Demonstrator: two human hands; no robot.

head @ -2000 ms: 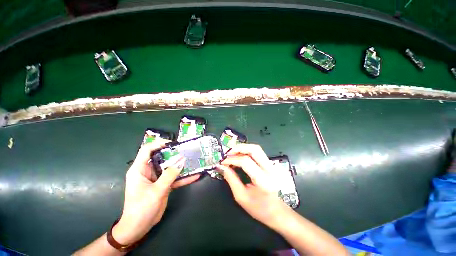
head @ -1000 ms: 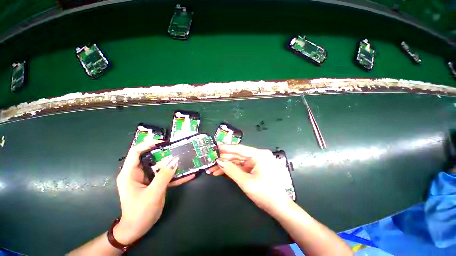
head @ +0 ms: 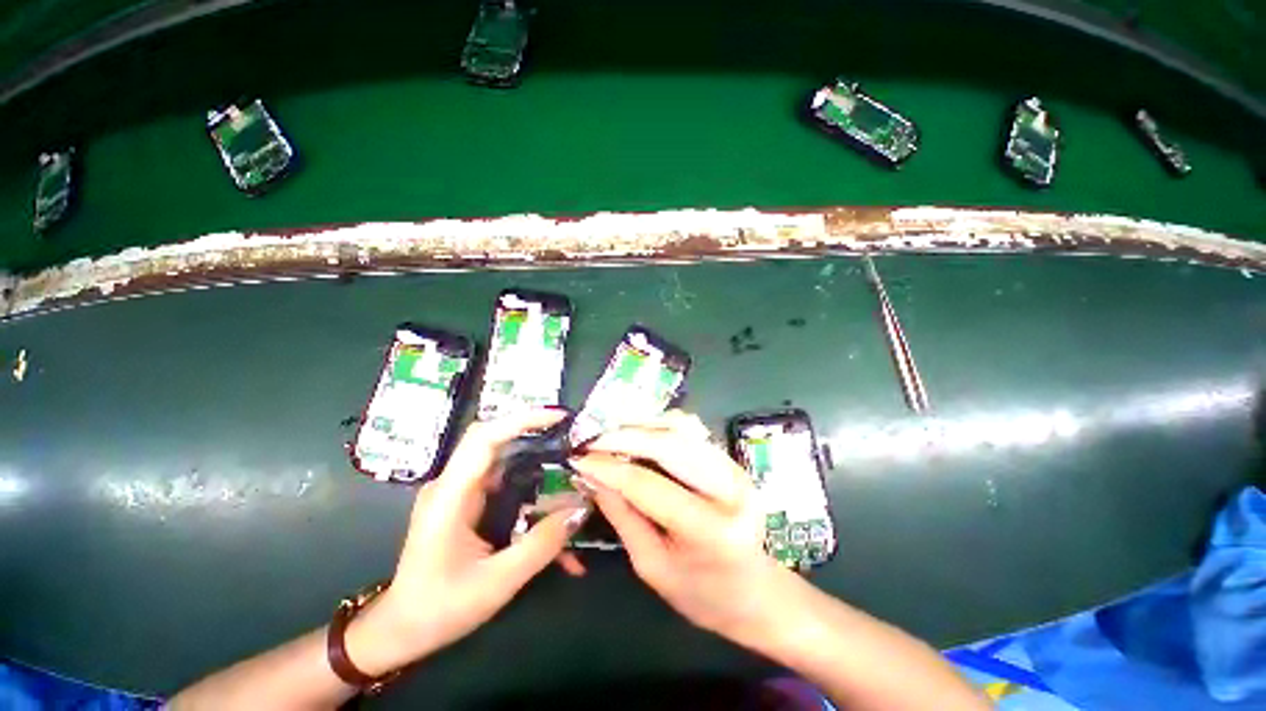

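A phone unit with a black frame and green board is held tilted between my hands, largely covered by fingers. My left hand grips its left side, thumb across the lower part. My right hand has its fingertips pinched together at the unit's upper right edge; whether a small part is between them cannot be seen. Waiting units lie on the bench: one at left, one in the middle, one partly behind my right fingers, and one right of my right hand.
Silver tweezers lie on the bench at right. A worn belt edge strip separates the bench from the green conveyor belt, which carries several spaced-out handsets. A person's blue sleeve is at the lower right.
The held unit has turned from lying flat and face-up to tilted, and is now more covered by my fingers. The waiting units are more exposed. My right hand stays at the unit's right side.
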